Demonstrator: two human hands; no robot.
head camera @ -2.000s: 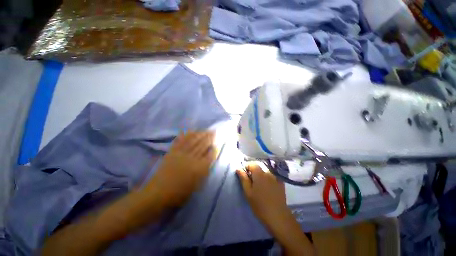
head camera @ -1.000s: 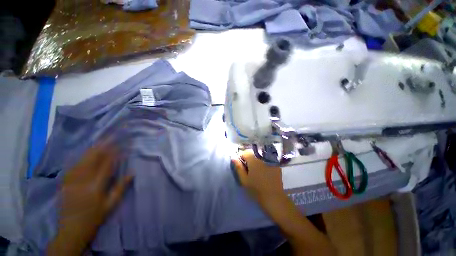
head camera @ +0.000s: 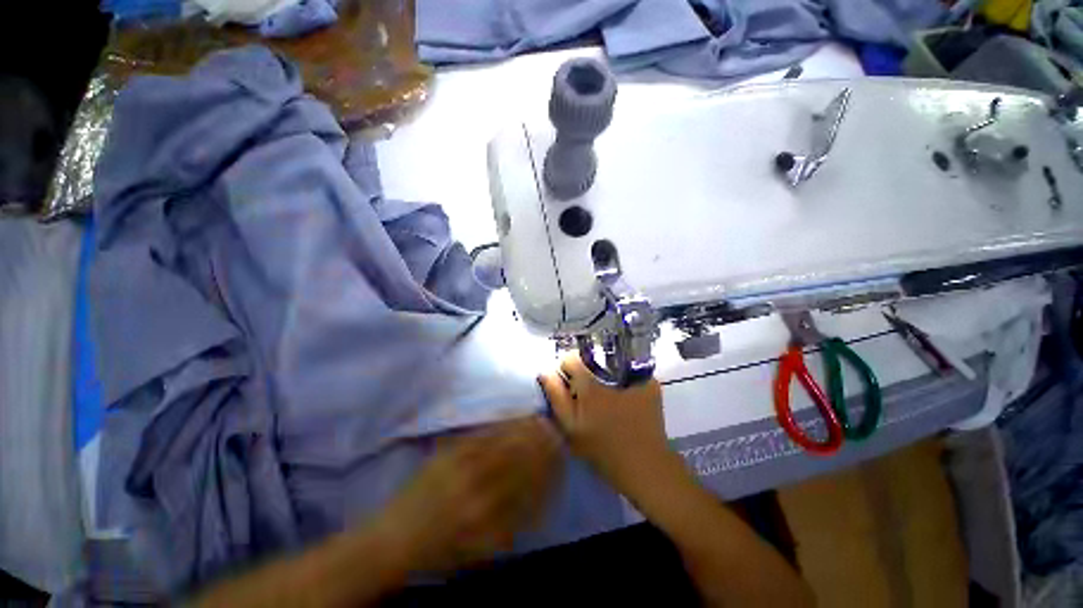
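A blue-grey garment (head camera: 285,285) lies crumpled left of the sewing machine (head camera: 736,202), its edge running under the machine head's left end. My right hand (head camera: 606,416) is just below the needle area, its fingertips at the cloth edge; the needle itself is lost in bright light and behind metal parts. My left hand (head camera: 487,475) is blurred, low on the cloth near the table's front edge, close to my right hand. Whether its fingers pinch the cloth cannot be told.
Scissors with red and green handles (head camera: 811,398) lie right of my right hand, with thin snips (head camera: 920,341) beyond. A brown plastic-wrapped packet (head camera: 368,77) is at the back left. More blue-grey cloth (head camera: 713,30) is heaped behind the machine. A grey ribbed knob (head camera: 582,101) stands on the head.
My left hand has moved from the far left to near my right hand. The garment is now bunched up and reaches over the packet. Its white label no longer shows. The camera view has shifted.
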